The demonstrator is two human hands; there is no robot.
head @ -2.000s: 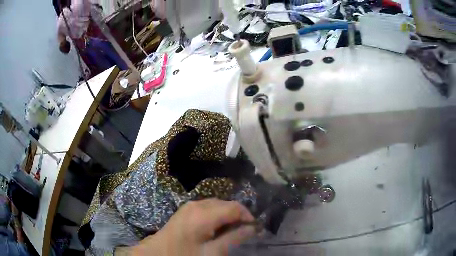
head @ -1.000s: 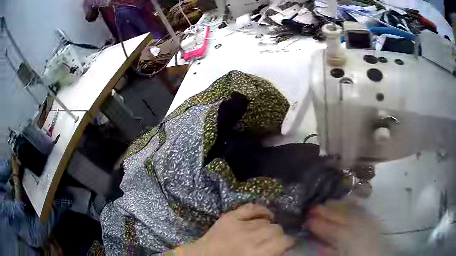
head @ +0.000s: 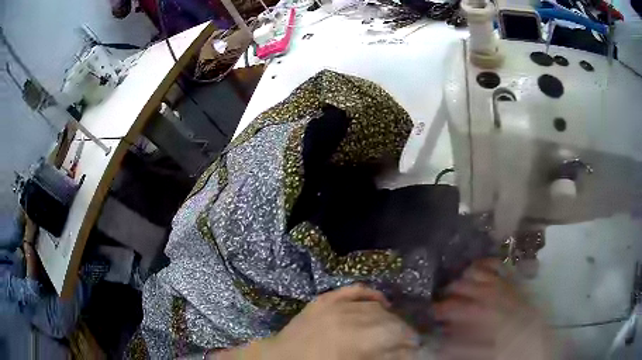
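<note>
A grey-white printed garment [head: 253, 204] with yellow-brown printed edges [head: 369, 123] lies in folds on the table left of the machine and hangs over its left edge. A black fabric piece [head: 366, 211] runs from its opening to the needle area [head: 517, 249] of the white sewing machine [head: 563, 126]. My left hand [head: 352, 320] lies on the near edge of the cloth, fingers bent onto it. My right hand [head: 489, 309], blurred, is on the cloth just in front of the needle area. The needle itself cannot be made out.
A pink-red case [head: 276, 41] lies at the far table edge. Fabric scraps [head: 412, 13] lie at the back. Another white table [head: 116, 140] with a wooden edge stands at the left. Part of a person in blue [head: 53, 306] shows at the lower left.
My right hand has come into view beside my left at the needle area. The black fabric now lies spread towards the needle. The whole view has shifted, and the machine sits further right.
</note>
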